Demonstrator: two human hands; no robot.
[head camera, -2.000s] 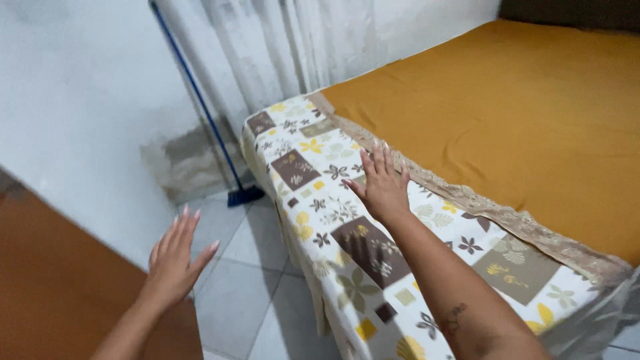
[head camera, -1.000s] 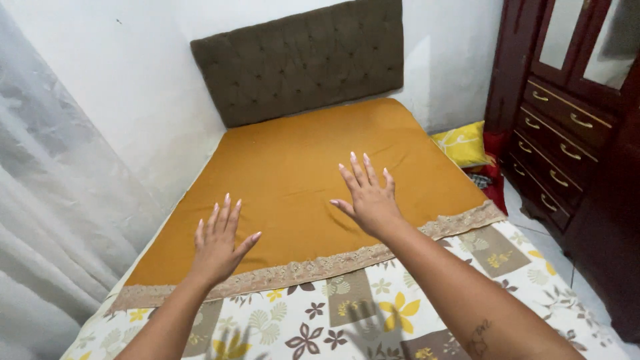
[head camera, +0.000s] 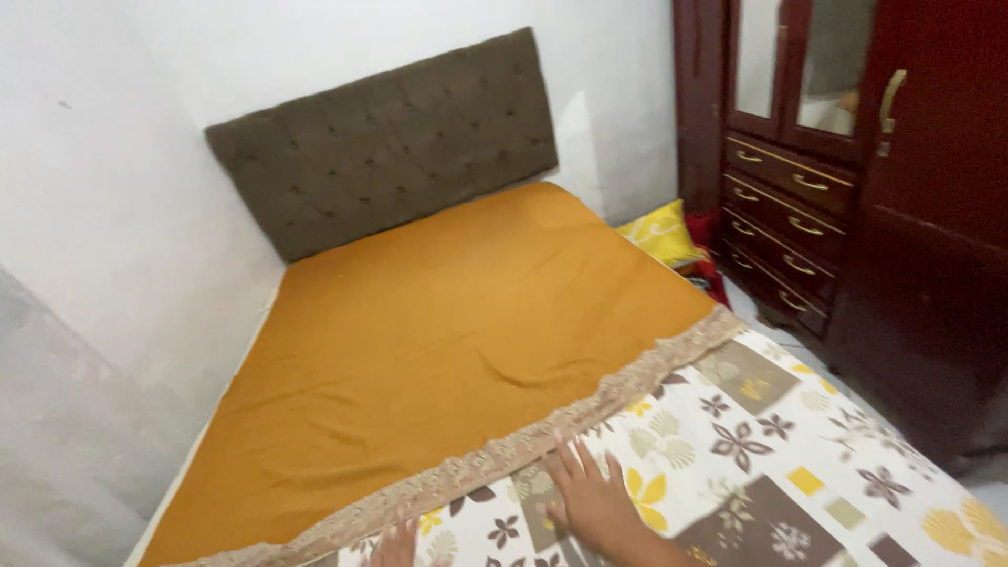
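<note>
An orange-brown sheet with a lace edge (head camera: 441, 339) covers the upper part of the bed, with a few wrinkles in it. Below the lace trim (head camera: 504, 454) lies white fabric printed with leaves, flowers and squares (head camera: 740, 425). My right hand (head camera: 591, 492), fingers spread, is over the printed fabric just below the trim; whether it touches is unclear. Only the fingers of my left hand (head camera: 400, 543) show at the bottom edge, near the trim. Neither hand shows anything held.
A brown tufted headboard (head camera: 394, 142) stands against the white wall. On the right is a dark red wardrobe (head camera: 921, 260) with drawers and mirrored doors. A yellow pillow (head camera: 661, 235) and red fabric (head camera: 713, 279) lie between bed and wardrobe.
The view has swung from the bed's corner and a blue-handled broom to the headboard and wardrobe. Since a second ago, both hands have moved lower in view, the left mostly out of frame.
</note>
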